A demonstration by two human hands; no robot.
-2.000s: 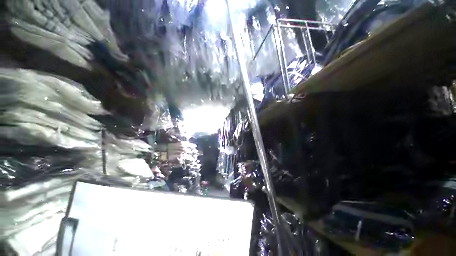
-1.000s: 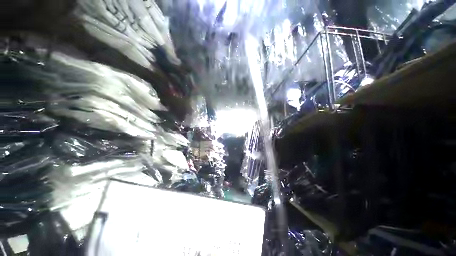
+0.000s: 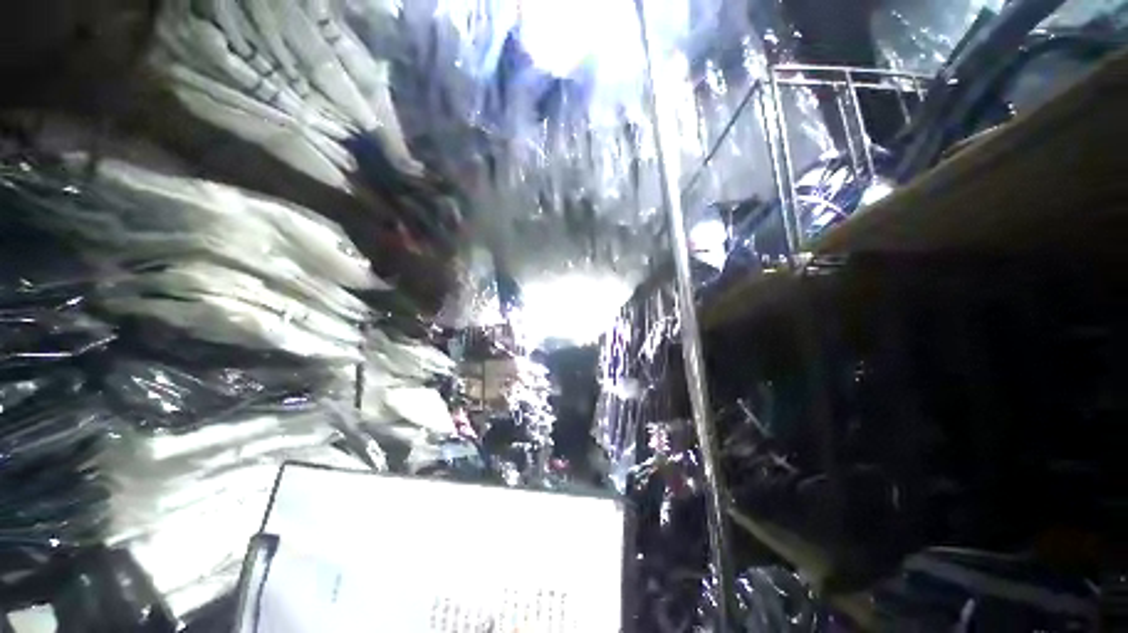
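Note:
A clipboard with a dark edge (image 3: 628, 556) and a dark clip (image 3: 256, 581) at its left side is at the bottom centre. White paper (image 3: 458, 532) lies on it, overexposed, with rows of small print near the bottom. A long thin silver pole (image 3: 688, 309) stands nearly upright right of centre, from the top edge down to the bottom, just right of the clipboard. Neither of my hands is in the picture, so what holds the clipboard and the pole is hidden.
Folded white garments in film (image 3: 235, 266) are stacked at left, with dark wrapped ones (image 3: 50, 383) beside them. Wrapped garments hang overhead (image 3: 544, 161). A metal tube frame (image 3: 786, 173) and a brown shelf edge (image 3: 990, 173) are at right. A narrow aisle (image 3: 573, 408) runs ahead.
Compared with two seconds ago, the view has swung left, so the shelves, frame and pole sit further right. The clipboard's left edge has shifted right, and its print shows more clearly.

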